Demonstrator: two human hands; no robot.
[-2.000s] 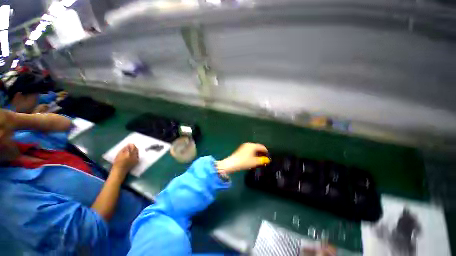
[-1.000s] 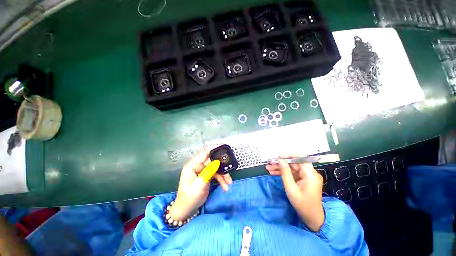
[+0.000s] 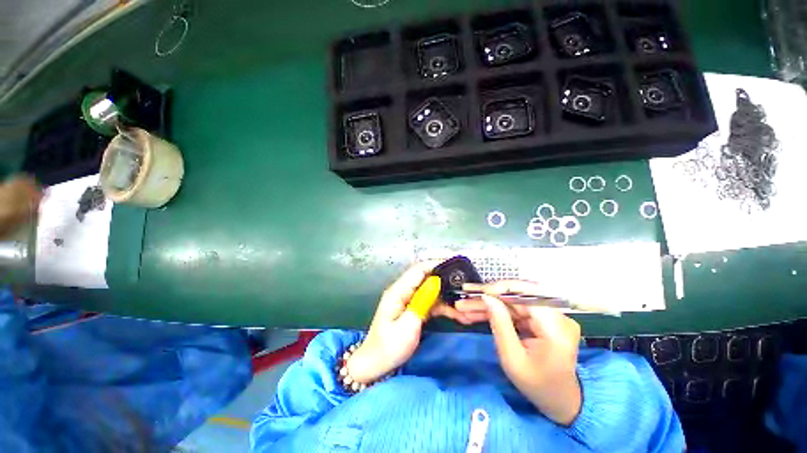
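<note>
My left hand (image 3: 394, 323), with a yellow finger cot (image 3: 426, 297) on one digit, holds a black watch housing (image 3: 457, 276) near the bench's front edge. My right hand (image 3: 531, 341) holds thin tweezers (image 3: 566, 303); their tip is at the housing's lower part. Whether the tip grips anything is too small to tell. A white adhesive dot sheet (image 3: 611, 272) lies on the green mat behind my hands, partly hidden by them. Loose white rings (image 3: 580, 208) lie behind the sheet.
A black foam tray (image 3: 531, 159) with housings stands at the back; its back left pocket holds none. Dark gaskets (image 3: 750, 150) lie on white paper (image 3: 708, 232) at right. A cream tub (image 3: 161, 173) stands at left. A second tray (image 3: 690, 372) is by my right arm. Another person's hand (image 3: 18, 205) shows at far left.
Since one second ago, the tweezers have moved left from over the dot sheet to the housing. The view has shifted left, showing more of the neighbouring place. My left hand still holds the housing.
</note>
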